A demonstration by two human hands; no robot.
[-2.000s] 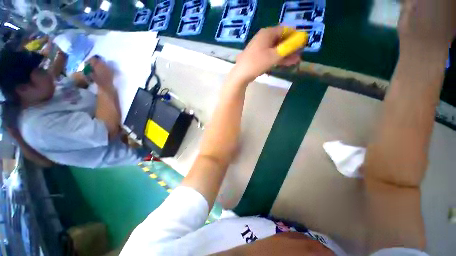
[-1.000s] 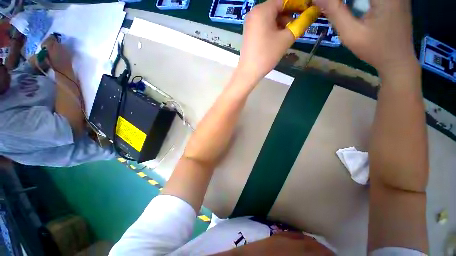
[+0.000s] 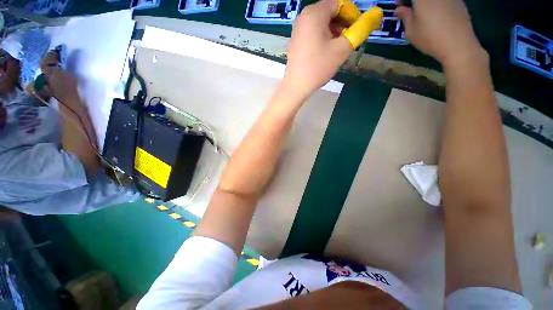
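A pale-blue plastic housing with dark and white parts inside lies on the dark green belt at the top, behind my fingertips. My left hand, with yellow finger cots on its thumb and a finger, is at the near side of this housing. Its fingertips are close together, and whether they pinch something small is hidden. My right hand is at the housing's right side, cut off by the top edge. Its fingers are bent over the housing, and what they hold cannot be told.
More blue housings lie on the belt to the left and right. A beige bench with a green strip bears a white cloth by my right forearm and a black box with cables. A person sits at the left beside a white sheet.
My right hand has come in from the right to the housing beside my left hand. The belt's housings have shifted, and the view has turned, moving the black box leftward.
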